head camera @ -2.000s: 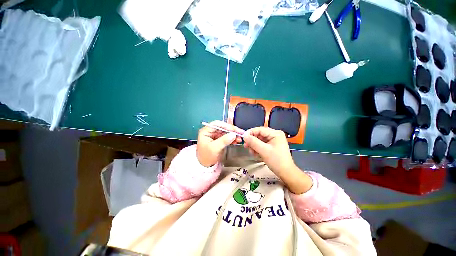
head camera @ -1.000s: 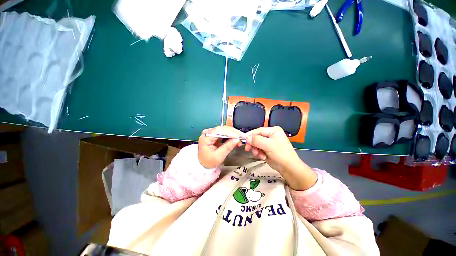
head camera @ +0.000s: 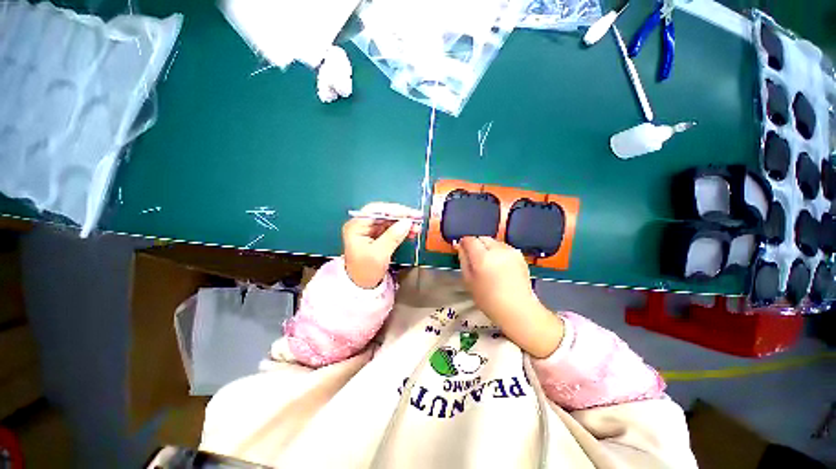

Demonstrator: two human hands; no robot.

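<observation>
An orange fixture (head camera: 570, 240) lies at the mat's front edge with two black shells, a left one (head camera: 470, 216) and a right one (head camera: 535, 228), in its pockets. My left hand (head camera: 374, 240), left of the fixture, pinches a thin pale stick (head camera: 390, 217) with its fingertips. My right hand (head camera: 497, 278) is at the front edge of the left shell, fingertips together. Whether a tiny part is between them is too small to tell. A white glue bottle (head camera: 641, 140) lies on its side behind and right of the fixture.
Open black cases (head camera: 710, 249) stand right, beside a filled blister tray (head camera: 786, 137). Blue pliers (head camera: 667, 41) and a slim white-handled tool (head camera: 632, 73) lie back right. Plastic bags (head camera: 440, 46) and a crumpled wipe (head camera: 335, 74) lie behind; an empty blister tray (head camera: 69, 110) is far left.
My hands have moved apart. My left hand has gone left with the stick; my right hand has moved to the left shell's front edge. The view has shifted slightly.
</observation>
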